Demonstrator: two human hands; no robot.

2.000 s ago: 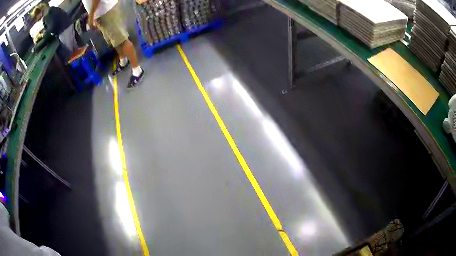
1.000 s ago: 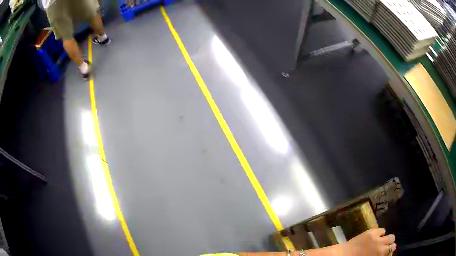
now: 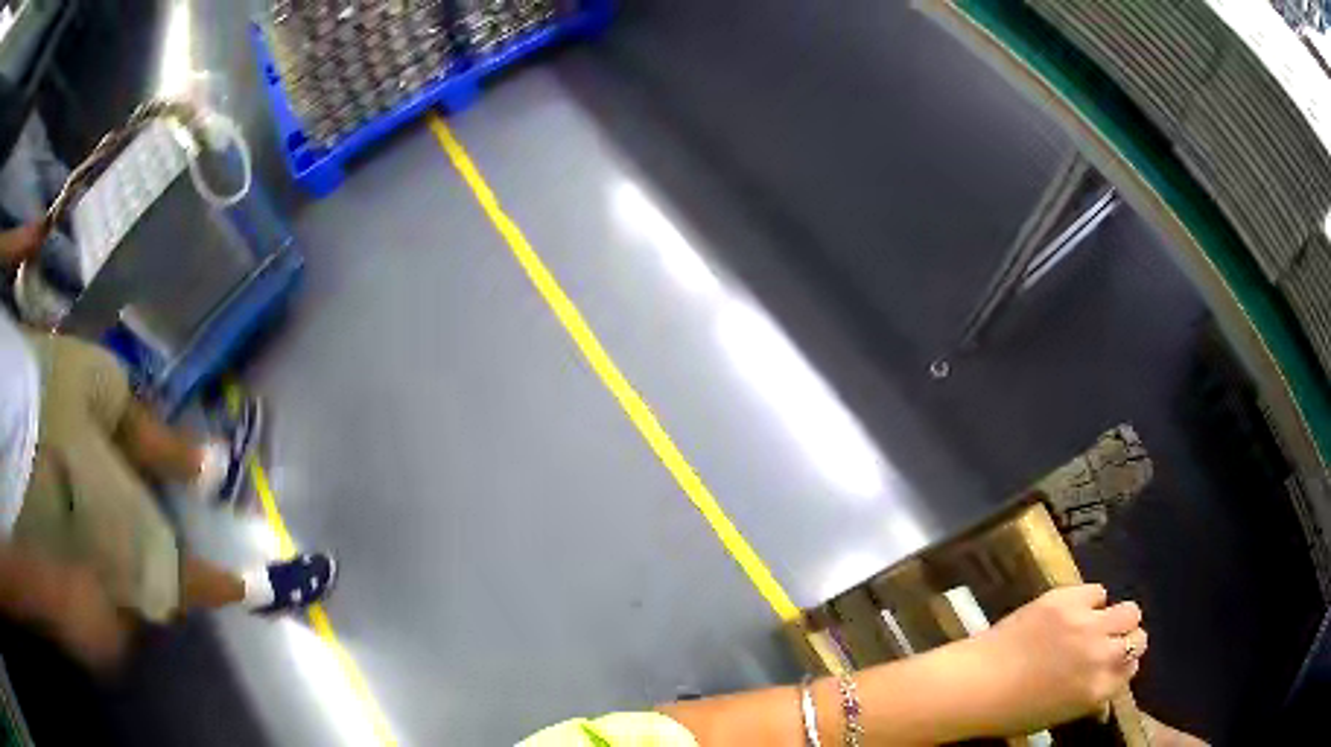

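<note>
A tan and brown slatted wooden frame (image 3: pixel 923 582) is tilted at the lower right, above the floor. Its far end carries a dark, cracked-looking block (image 3: pixel 1098 480). Pale pieces show between its slats. My left hand (image 3: pixel 1077 660) reaches across from the bottom middle, with a yellow sleeve and bracelets, and is closed on the frame's right-hand bar. A small patch of skin (image 3: pixel 1171 734) at the bottom edge, right of that bar, may be my right hand; its fingers cannot be made out. The frame's lower part is hidden by my forearm and cut off.
A person in beige shorts (image 3: pixel 95 489) stands close on the left, beside a blue cart (image 3: pixel 241 329) with a grey load. A blue pallet (image 3: pixel 321 171) holds a brown stack at the upper left. A green bench (image 3: pixel 1153 183) with layered stacks (image 3: pixel 1168 88) curves along the right.
The wooden frame and my left hand have come into view and risen slightly. The person is now much nearer on the left, and the blue cart shows beside them. The view has shifted.
</note>
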